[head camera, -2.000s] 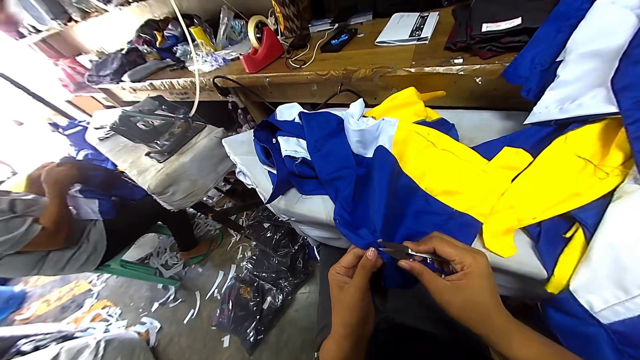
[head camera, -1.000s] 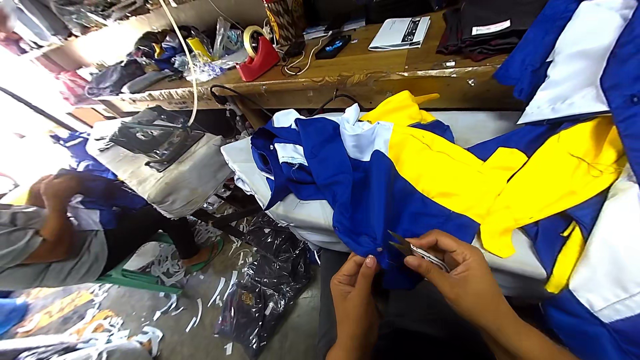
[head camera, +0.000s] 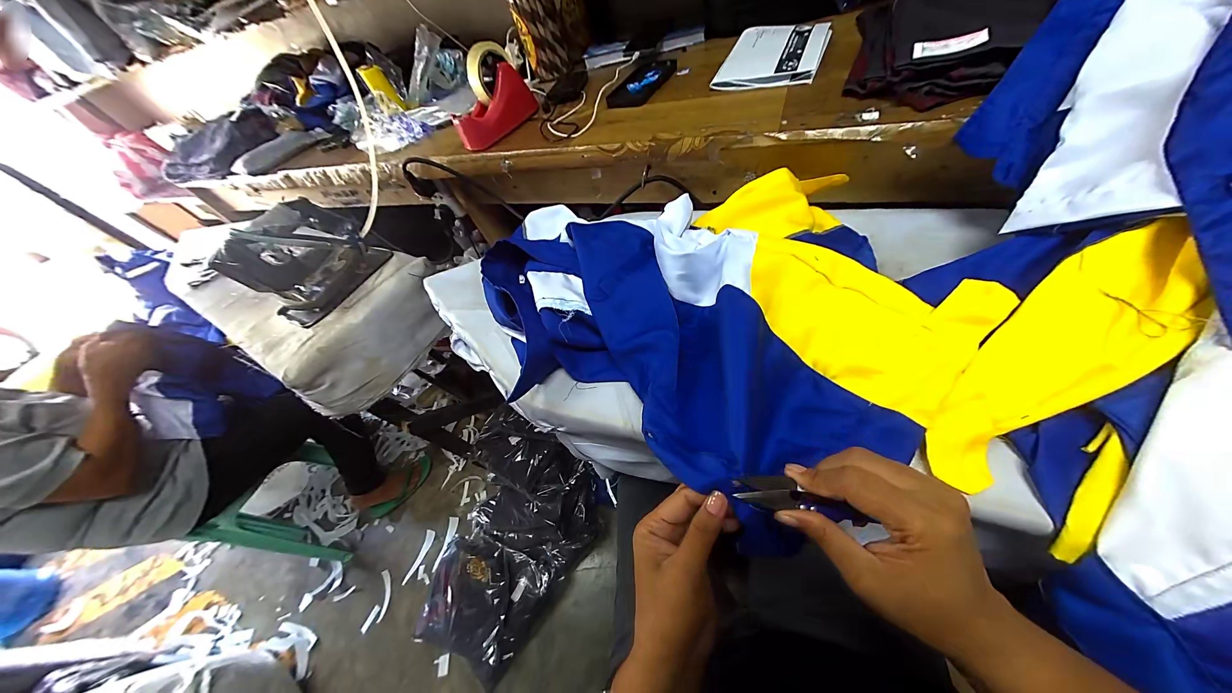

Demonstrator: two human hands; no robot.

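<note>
A blue, white and yellow garment (head camera: 741, 356) lies across a white-covered padded board (head camera: 597, 404), its blue lower edge drawn toward me. My left hand (head camera: 679, 558) pinches that blue edge between thumb and fingertips. Close on its right, my right hand (head camera: 890, 539) holds small thread snips (head camera: 775, 493), whose pointed blades lie at the cloth beside my left fingertips. Whether the blades touch a thread is too small to tell. Loose dark threads trail over the yellow part.
Behind the board runs a wooden table (head camera: 616, 154) with a red tape dispenser (head camera: 499, 106) and a phone (head camera: 643, 83). An iron (head camera: 313, 260) stands on a padded surface at left. A seated person (head camera: 106, 443) holds blue cloth. A black plastic bag (head camera: 520, 549) lies among floor scraps.
The snips in my right hand have shifted between frames, angled higher one second ago and now pointing left at the blue edge. My left hand keeps its pinch on the cloth.
</note>
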